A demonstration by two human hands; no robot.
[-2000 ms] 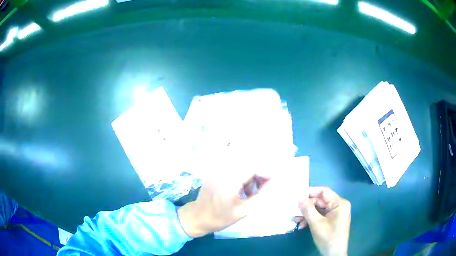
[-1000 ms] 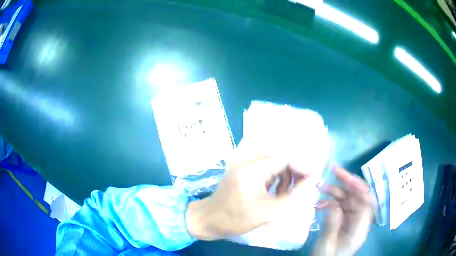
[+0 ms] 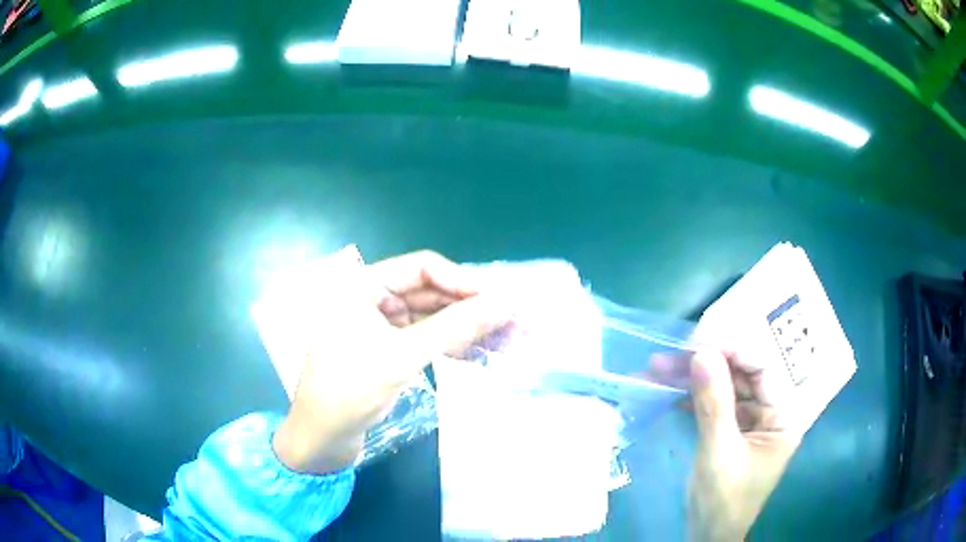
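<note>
A clear poly bag (image 3: 646, 344) is stretched between my two hands over the centre pile. My left hand (image 3: 408, 323) is at the pile's upper left, its fingers closed on the bag's left part. My right hand (image 3: 731, 408) pinches the bag's right end, close to the manual stack (image 3: 784, 328) with its small framed print. The centre pile (image 3: 524, 466) is bright white, with shiny crinkled edges at its right. A white bagged manual (image 3: 302, 307) lies left of it, partly behind my left hand and wrist, with crinkled plastic at its near end. Glare hides print on both.
Two white stacks (image 3: 400, 32) (image 3: 521, 32) stand side by side at the far side near the green rail. A black tray (image 3: 932, 392) is at the right edge. White papers (image 3: 127, 521) lie low at the left.
My hands have moved apart, and the poly bag now shows stretched between them. My left hand has moved up and left. The view has shifted, bringing the two far stacks in.
</note>
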